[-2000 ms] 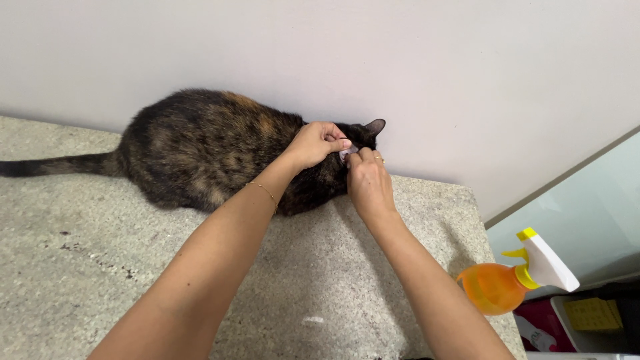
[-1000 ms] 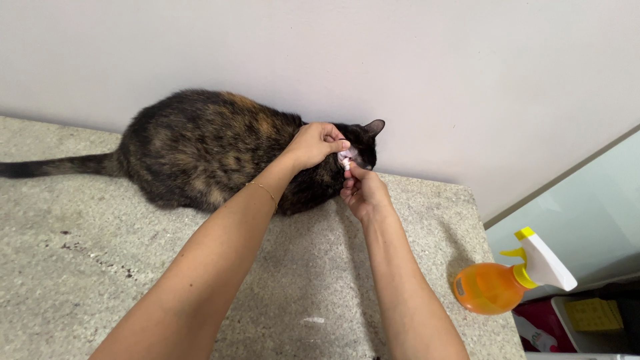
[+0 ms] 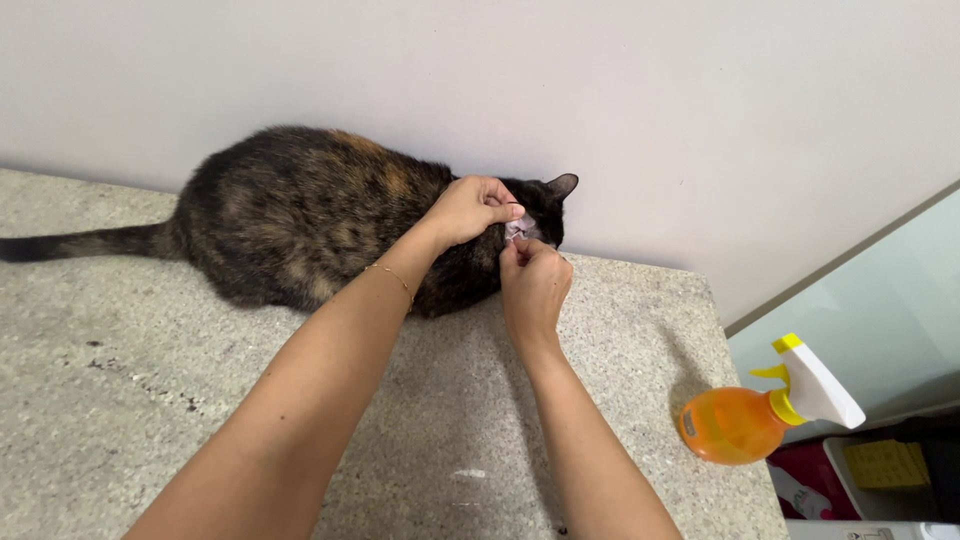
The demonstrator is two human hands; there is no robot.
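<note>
A tortoiseshell cat (image 3: 300,210) crouches on a speckled stone counter (image 3: 630,330), its tail to the left and its head turned away to the right. My left hand (image 3: 472,214) pinches the edge of the cat's near ear (image 3: 521,227) between thumb and finger, folding it back so that the pale pink inner side shows. Just below, my right hand (image 3: 534,281) has its fingertips together at the lower part of that ear. Whether it holds something small there is hidden by the fingers. The far ear (image 3: 562,185) stands upright.
An orange spray bottle (image 3: 731,425) with a white and yellow trigger head stands at the counter's right edge. A pale wall (image 3: 450,75) runs behind the cat. Beyond the right edge are a glass panel (image 3: 885,292) and a white bin (image 3: 840,465) with a yellow item (image 3: 885,463).
My right hand has shifted between the frames, from over the cat's head to below the near ear, where it remains. My left hand keeps its pinch on the ear.
</note>
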